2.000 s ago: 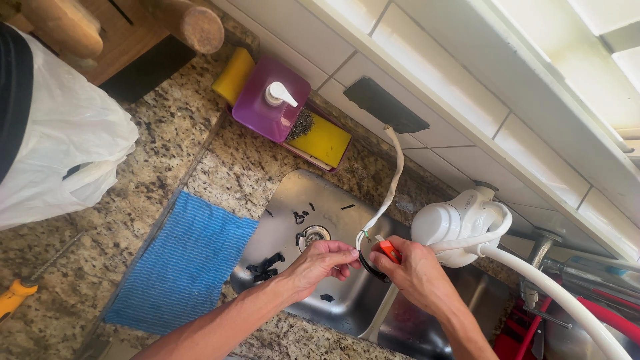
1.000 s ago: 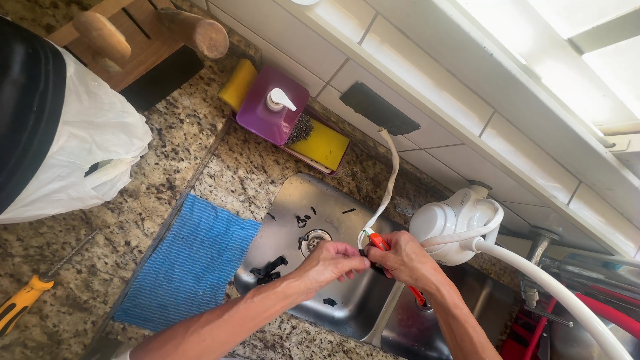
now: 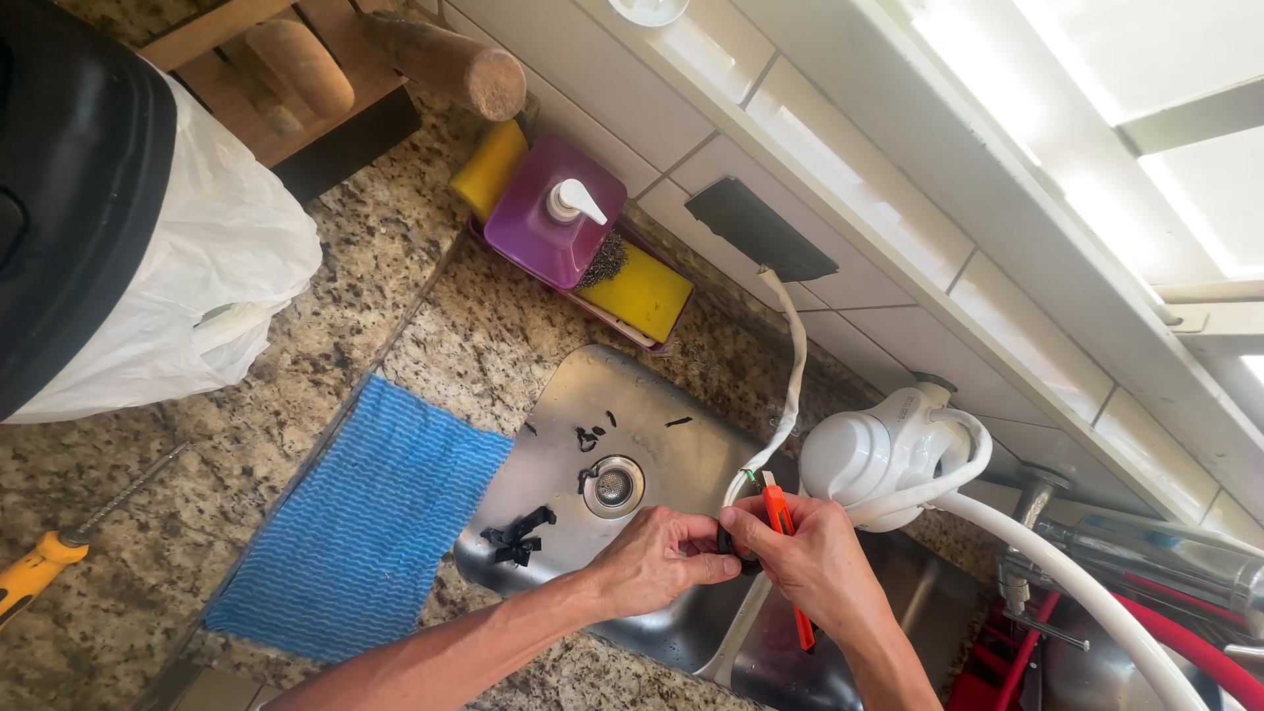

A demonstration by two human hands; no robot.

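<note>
A white cable (image 3: 793, 385) comes out of a dark wall plate (image 3: 760, 229) and hangs down over the steel double sink (image 3: 681, 592). My left hand (image 3: 657, 561) pinches the black-wrapped part at the cable's lower end between thumb and fingers. Close against it, my right hand (image 3: 810, 553) holds an orange utility knife (image 3: 780, 509) in its palm, blade end up, while its thumb and finger also touch the cable end. Near the knife tip a bit of green wire shows. Black tape scraps (image 3: 518, 536) lie in the left basin around the drain (image 3: 613, 486).
Right of the cable is a white wall-mounted water unit (image 3: 869, 454) with a white hose (image 3: 1076, 583), beside a chrome faucet (image 3: 1027, 543). A blue cloth (image 3: 360, 523), a yellow-handled screwdriver (image 3: 44, 568), a purple soap dispenser (image 3: 553, 212) and a bagged black bin (image 3: 79, 178) stand or lie on the granite counter.
The orange knife has turned in my right hand and now lies along the palm with its blade end upward. Both hands have stayed at the cable end.
</note>
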